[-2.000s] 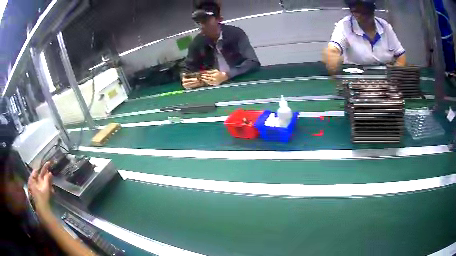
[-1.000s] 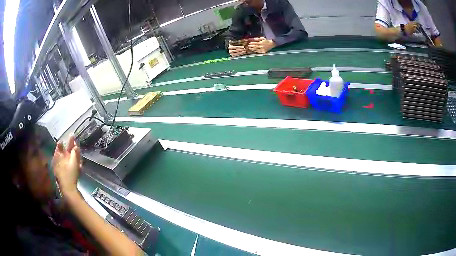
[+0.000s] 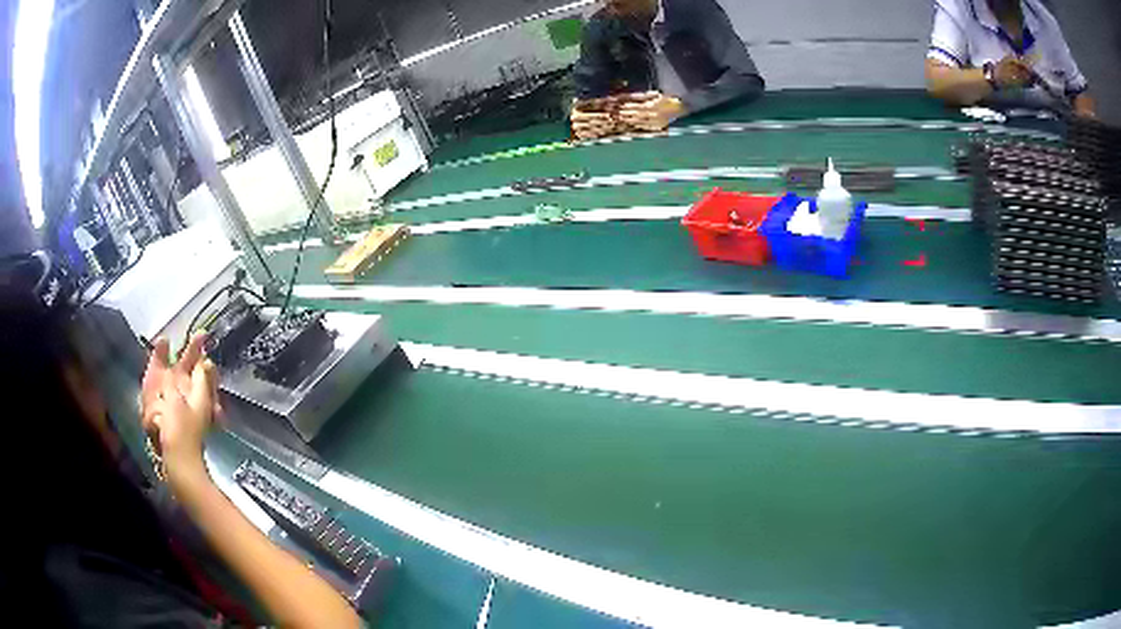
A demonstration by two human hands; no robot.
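Note:
Neither of my hands is in view. Nearest in front of me is the green surface (image 3: 688,455) with white lengthwise strips. A dark bar with a row of small seats (image 3: 314,526) lies at the lower left, beside a neighbouring worker's forearm. A red bin (image 3: 730,234) and a blue bin (image 3: 811,250) stand side by side further back. A white squeeze bottle (image 3: 835,207) stands upright in the blue bin. A tall stack of ribbed bars (image 3: 1045,221) stands at the right.
A person (image 3: 74,479) sits close at the left, hands raised by a silver machine (image 3: 322,391) with cables. A yellowish block (image 3: 368,253) lies beyond it. Two people sit across the surface. A dark bar (image 3: 840,179) lies behind the bins. Metal uprights stand at the left.
My view has swung left and down, so things sit further right. In the last second, the dark bar behind the bins has moved right relative to them. The left person's head and hands have shifted.

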